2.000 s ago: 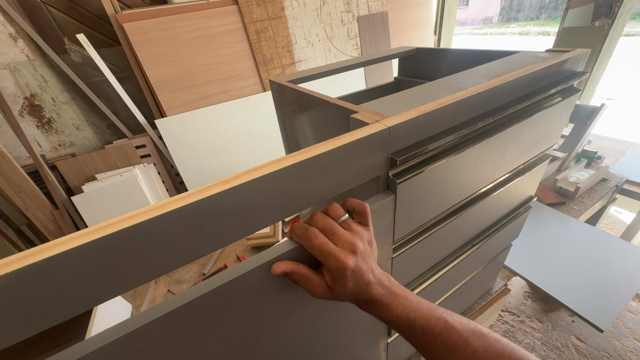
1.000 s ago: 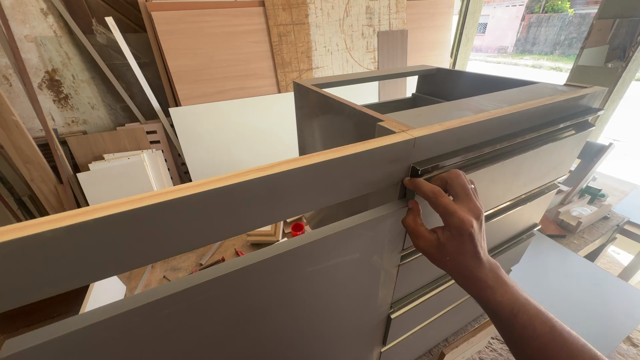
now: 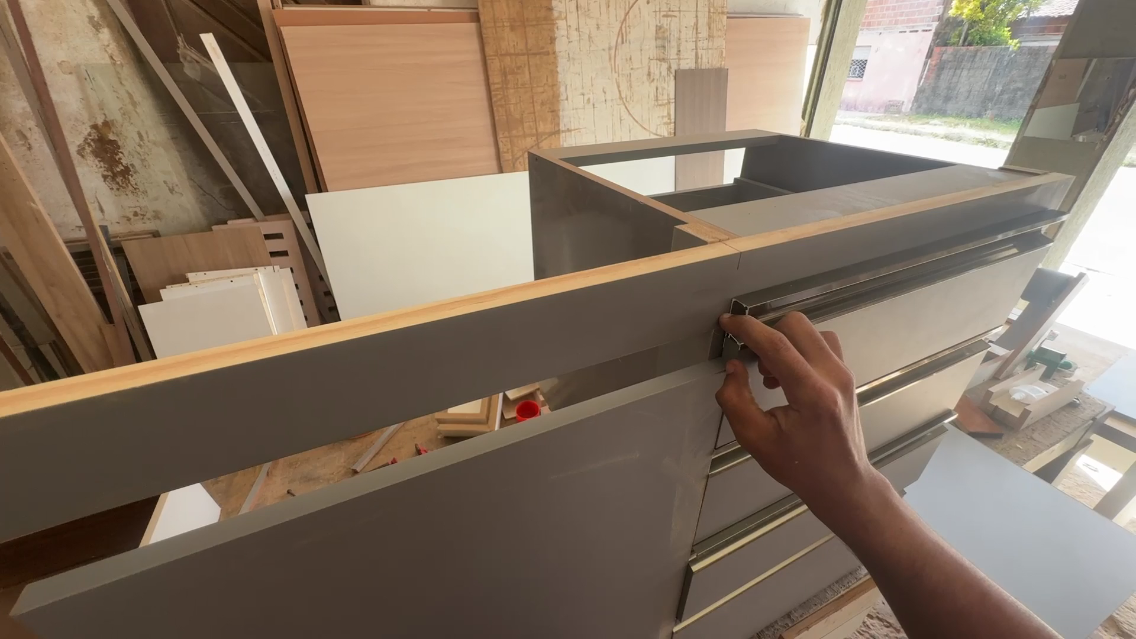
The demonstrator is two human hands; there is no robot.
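My right hand [image 3: 794, 395] is at the left end of the metal profile handle [image 3: 887, 271] along the top drawer front [image 3: 941, 306]. Its index fingertip touches the profile's open end, and the thumb rests just below, by the drawer's edge. Beside it, left of the drawers, stands a large grey panel [image 3: 426, 541] with a gap between its top edge and the cabinet's grey front rail [image 3: 373, 382]. A light wood strip tops that rail. Lower drawer fronts [image 3: 923, 377] carry similar metal profiles. My left hand is out of view.
White and wood-toned boards [image 3: 390, 98] lean on the back wall. Through the gap show a red round object [image 3: 527, 410] and wood pieces on the floor. A light grey panel [image 3: 1021, 524] lies at lower right, near a wooden box [image 3: 1034, 390] of items.
My right hand has gone from the top edge of the large grey panel to the end of the top drawer's metal profile, where it was one second ago too.
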